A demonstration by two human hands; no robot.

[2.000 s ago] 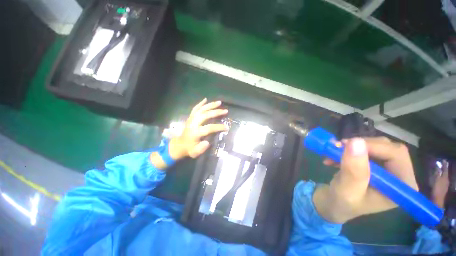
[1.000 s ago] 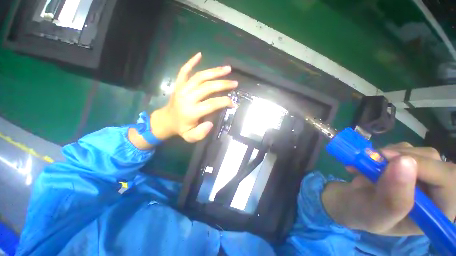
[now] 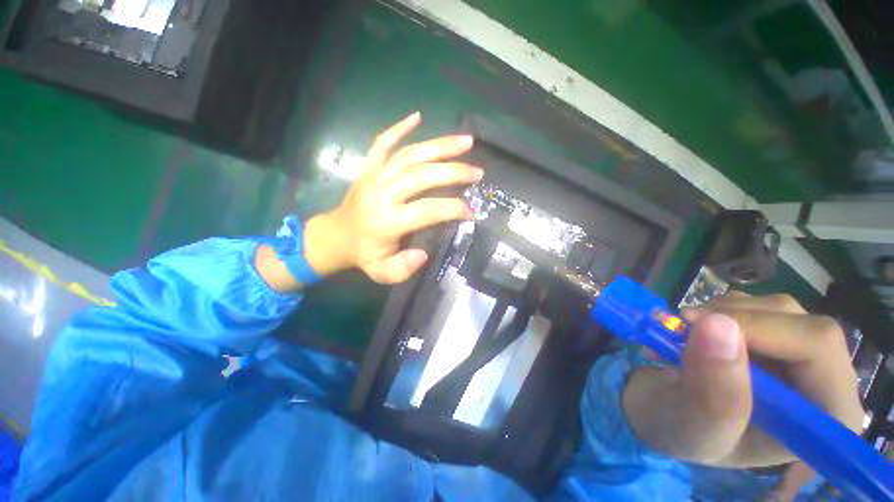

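Observation:
A black tray (image 3: 627,211) lies in front of me and holds an opened device with silvery-white panels (image 3: 459,316) crossed by a dark strip. The circuit board (image 3: 500,211) is at its far end. My left hand (image 3: 397,211) is spread with fingers apart, its fingertips over the tray's far left edge beside the board. My right hand (image 3: 740,382) grips a soldering iron by its blue handle (image 3: 642,319). The iron's metal shaft points left over the device near the board. Whether the tip touches anything cannot be told.
A black tray stack (image 3: 181,83) with another device stands at the upper left on the green mat (image 3: 108,147). A white frame bar (image 3: 588,103) runs across behind the tray. A dark holder (image 3: 740,245) stands right of the tray. Part of a hand shows at the lower right.
The soldering iron has moved left, its shaft now over the device. The glare on the board end has shrunk. Earlier, the view shifted and the tray stack slid toward the upper left.

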